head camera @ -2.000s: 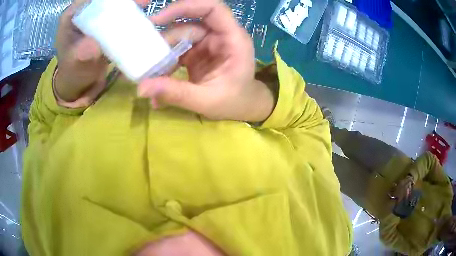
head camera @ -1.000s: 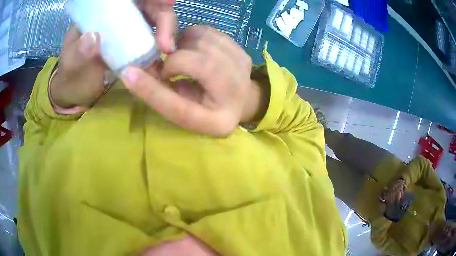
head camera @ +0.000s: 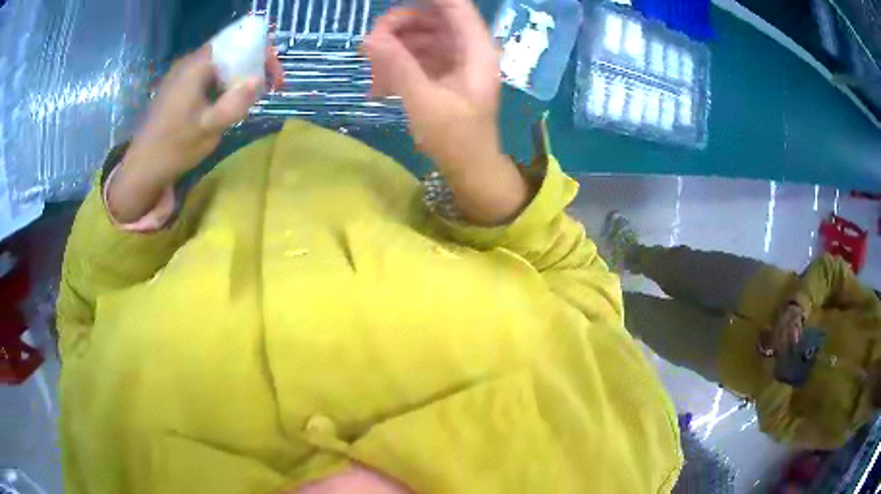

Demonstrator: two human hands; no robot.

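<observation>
My left hand [head camera: 188,116], at the upper left, holds a white housing [head camera: 241,50] between thumb and fingers. The housing is short and smooth in this view, and its far end is blurred. My right hand [head camera: 446,77] is raised to the right of it, apart from the housing, with fingers curved and spread. I see nothing in it, though it is blurred. The clear parts tray [head camera: 324,72], with rows of slim silvery parts, lies on the bench behind and between my hands.
A small clear box [head camera: 555,60] of white pieces and a clear compartment tray [head camera: 639,79] of white blocks lie on the green bench [head camera: 773,130]. A blue tray [head camera: 676,13] is behind. Clear trays [head camera: 92,96] are at left. A person [head camera: 763,328] stands at right.
My right hand has come away from the white housing and moved up and right, opening. My left hand still holds the housing, now turned and farther from me. The view has shifted slightly.
</observation>
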